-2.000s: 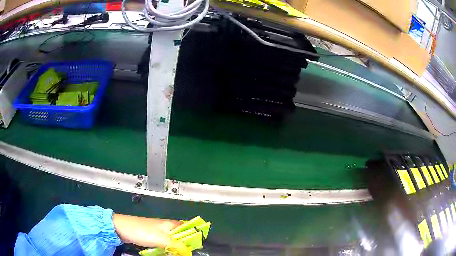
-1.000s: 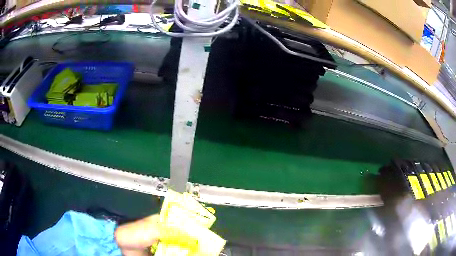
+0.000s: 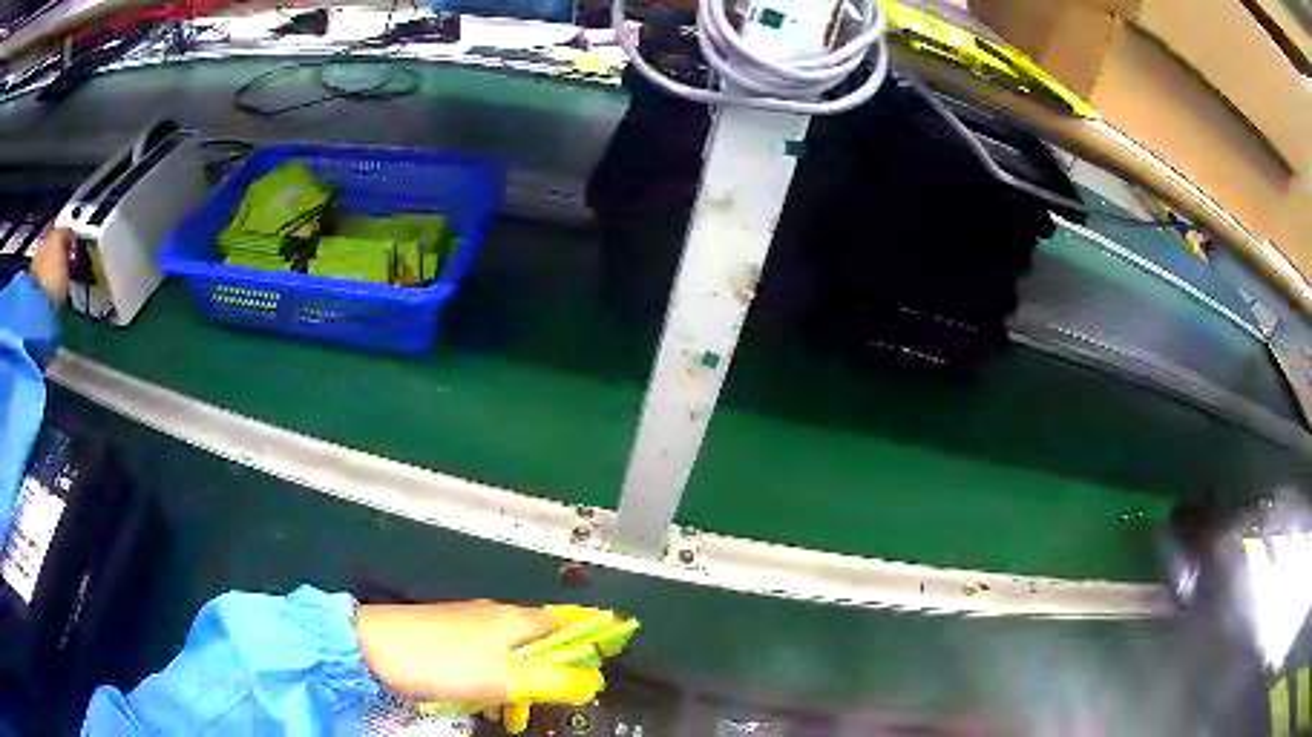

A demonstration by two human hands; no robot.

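Observation:
My left hand, in a blue sleeve with yellow finger coverings, reaches in from the lower left. It holds a small fanned bunch of yellow-green cards at its fingertips. Dark units with small round details show below the fingers, cut off by the bottom edge. Whether the fingers touch them is unclear. My right hand is not in view.
A blue basket holds green packets. A white post rises from the metal rail. Black trays stand behind it. Another person's hand is at the white box-shaped device. Yellow strips show at right.
The view has shifted, so the basket and post sit further right. My left hand has turned, and its cards now show edge-on. Another person's hand and sleeve have appeared at left.

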